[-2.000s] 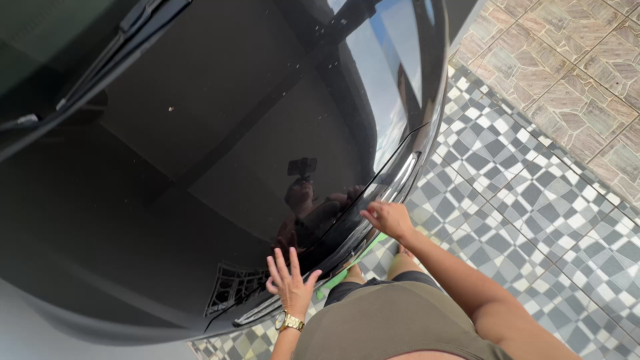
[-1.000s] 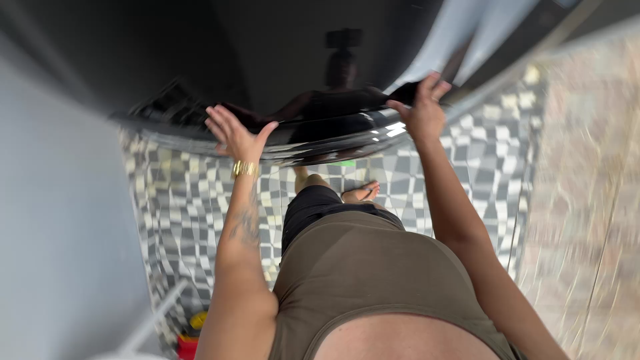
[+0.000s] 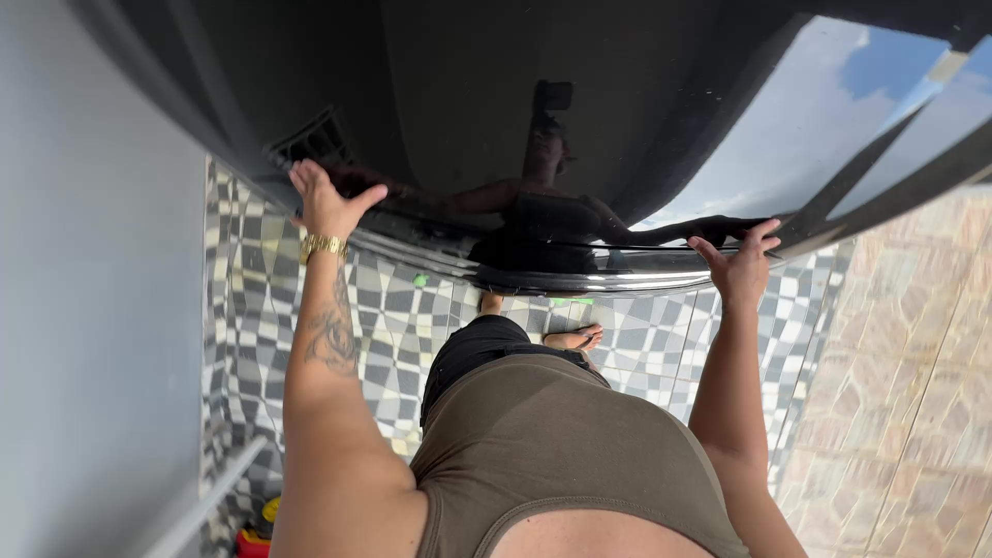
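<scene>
A glossy black car hood [image 3: 465, 93] fills the upper part of the head view, with reflections of sky and a person in it. Along its front edge runs a shiny curved trim strip [image 3: 620, 283]. My left hand [image 3: 329, 203], with a gold watch [image 3: 324, 246] at the wrist, lies at the hood's front edge on the left, fingers and thumb spread. On the right, my right hand [image 3: 738, 267] touches the front edge with spread fingers. Neither hand is closed around a thing; the undersides of the fingers are partly hidden.
Grey and white checkered tiles [image 3: 403, 333] cover the floor below. A pale wall [image 3: 101, 310] stands at left, with a light bar [image 3: 209, 496] and a red and yellow object [image 3: 254, 542] near it. Small green pieces [image 3: 420, 280] lie under the car's front. Brownish tiles [image 3: 891, 372] are at right.
My hands, held apart from each other near the front edge two seconds ago, are now spread wider along it. The view has turned and moved closer to the hood's front.
</scene>
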